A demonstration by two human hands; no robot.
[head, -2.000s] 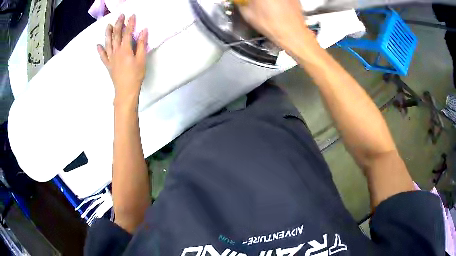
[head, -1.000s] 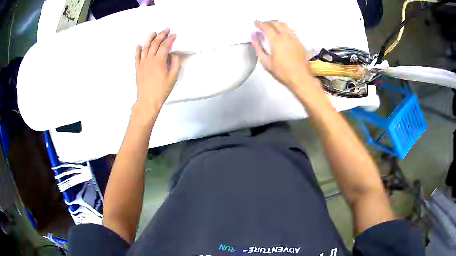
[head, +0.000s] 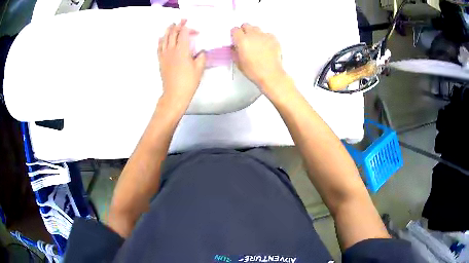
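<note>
The pale pink garment, mostly washed out to white, lies over the padded board [head: 226,97]. Its narrow pink edge [head: 219,56] shows between my hands. My left hand [head: 180,61] is at the left end of this edge, thumb against it; whether its fingers pinch the cloth is unclear. My right hand [head: 257,54] has its fingers curled on the right end of the edge and grips it. The steam iron [head: 349,72], with a yellow-orange handle, rests on the right end of the white table cover [head: 231,131].
A whitish hose [head: 429,67] runs from the iron to the right. A blue stool [head: 383,156] stands on the floor at right. White hangers [head: 51,177] hang at lower left. Dark cloth [head: 450,190] is at the far right.
The iron was under my right hand, then was set down at right. Both hands have come closer together, and the pink edge now shows between them. The view has shifted.
</note>
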